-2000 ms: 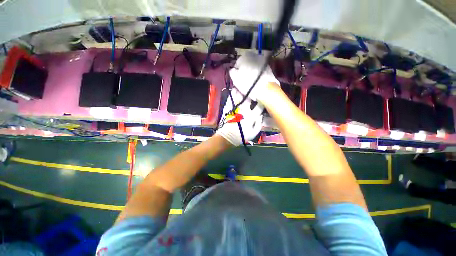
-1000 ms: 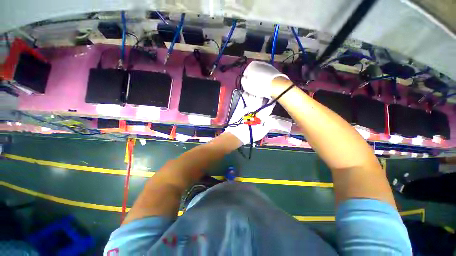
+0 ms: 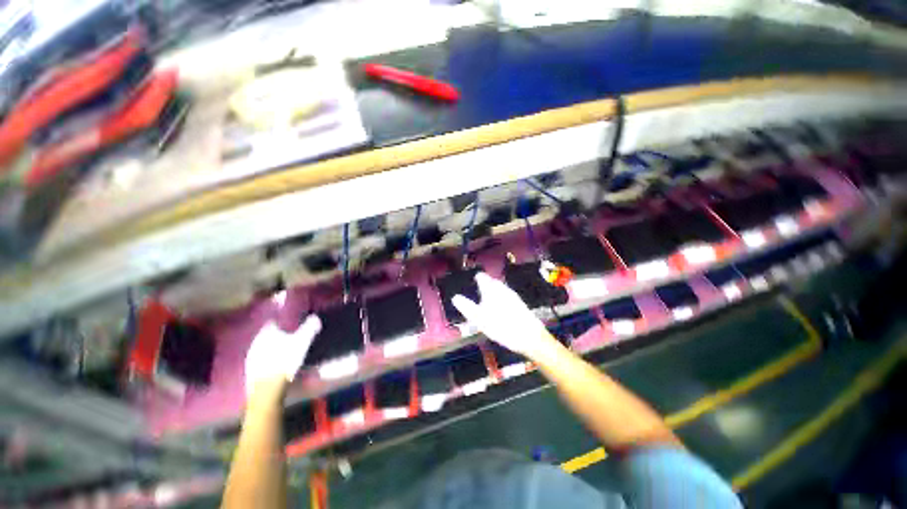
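Flat black square units (image 3: pixel 395 314) lie in a row on the pink-matted shelf, with blue cables (image 3: pixel 409 242) behind them. My left hand (image 3: pixel 278 353), in a white glove, is at the left edge of the leftmost unit of this group (image 3: pixel 336 332), thumb and fingers apart. My right hand (image 3: pixel 502 310), also gloved, is over another black unit (image 3: pixel 455 290) and partly covers it; its fingers look apart. An orange-yellow item (image 3: pixel 558 273) lies by a black unit right of my right hand. The picture is blurred.
A wood-edged top (image 3: pixel 398 154) runs above the shelf, with a red tool-like object (image 3: pixel 411 83) on it. A red tray (image 3: pixel 149 338) stands at the shelf's left. More units (image 3: pixel 434 378) lie on a lower tier. A black cable (image 3: pixel 615 139) hangs over the edge.
My hands were together beside the orange-yellow item and a cable; now they are apart, further left along the row, and away from that item. The view has turned and shows the rack top.
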